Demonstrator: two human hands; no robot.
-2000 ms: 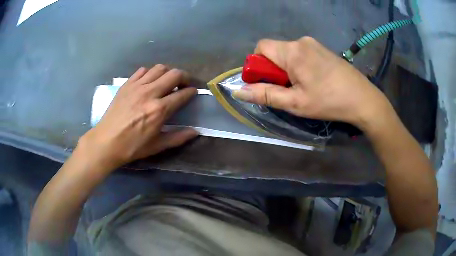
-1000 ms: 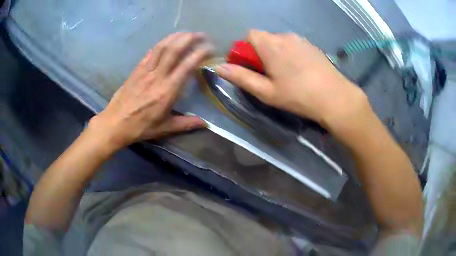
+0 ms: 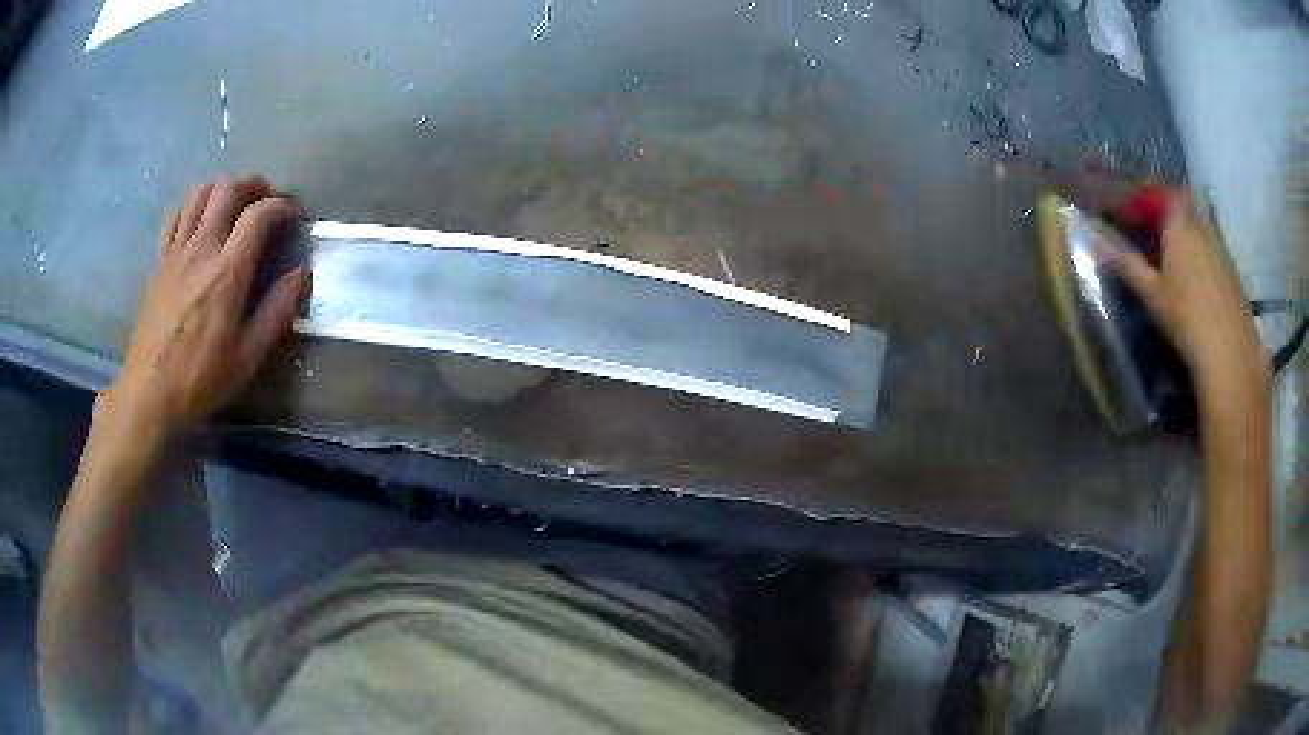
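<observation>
A smooth grey-blue pressing template (image 3: 574,309) lies flat near the table's front edge. A white cut piece (image 3: 718,287) shows as white borders along both long sides of it; the template's right end sticks out past the white. My left hand (image 3: 223,295) is at the left end, fingers curled over or beside it; the fingertips partly hide that end, and whether they pinch it I cannot tell. My right hand (image 3: 1184,280) holds the steam iron (image 3: 1098,309) by its red handle at the far right, apart from the template. The iron is slightly blurred.
The worn grey table cover (image 3: 646,158) has stains and thread scraps. A white piece (image 3: 137,17) is at the far left corner. Dark scissors or snips handles (image 3: 1044,22) and a small white scrap (image 3: 1117,36) are at the far right. The table's front edge runs close before me.
The iron has moved off the template to the right with my right hand. My left hand has moved left to the template's end, uncovering most of it. The camera view has also turned.
</observation>
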